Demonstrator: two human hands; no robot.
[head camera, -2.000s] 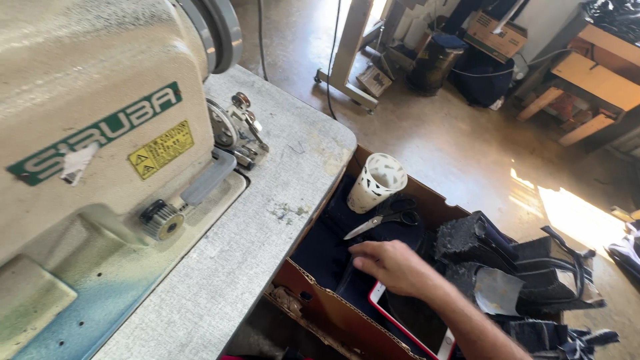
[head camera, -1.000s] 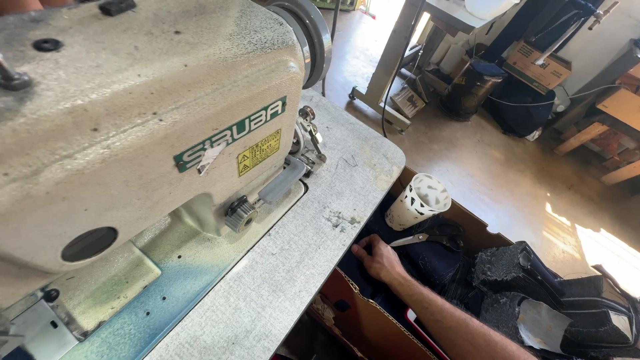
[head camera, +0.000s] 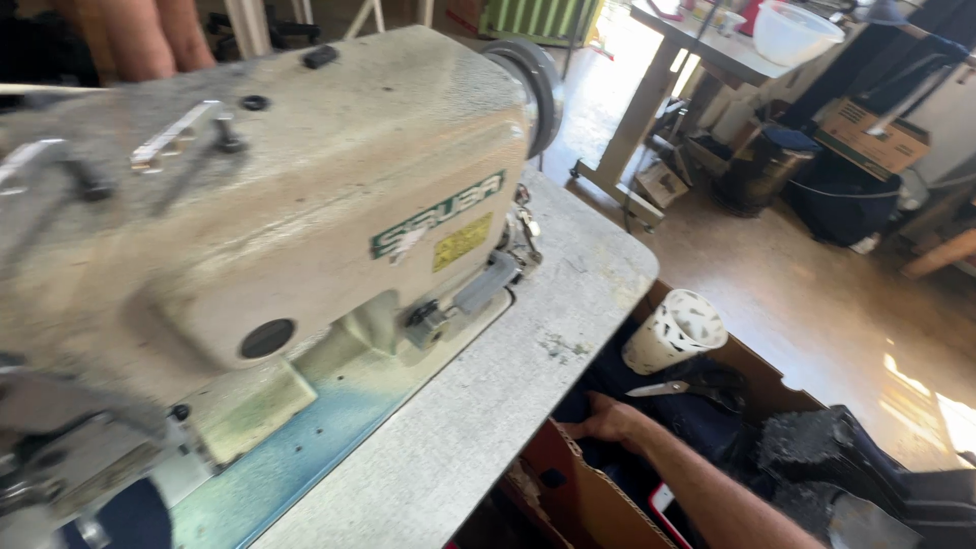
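My right hand (head camera: 610, 421) reaches over the edge of a cardboard box (head camera: 610, 488) onto dark navy fabric (head camera: 671, 423); its fingertips are partly hidden by the table edge, and its grip does not show. Beside it lie black-handled scissors (head camera: 690, 387) and a white patterned cup (head camera: 675, 332). A red-edged phone (head camera: 669, 515) is partly under my forearm. A Siruba industrial sewing machine (head camera: 328, 206) fills the left, with a piece of navy fabric (head camera: 130, 518) near its presser foot area. My left hand is not in view.
The grey tabletop (head camera: 473, 381) overhangs the box. Stacked dark fabric pieces (head camera: 823, 450) lie at the right. Behind stand another table with a white bowl (head camera: 793, 34), a dark bin (head camera: 762, 171) and a carton (head camera: 873, 137). A person's bare skin (head camera: 152, 38) shows beyond the machine.
The view has swung left, showing more of the machine. My right hand has moved from near the scissors' tip and the phone to the box's edge beside the tabletop.
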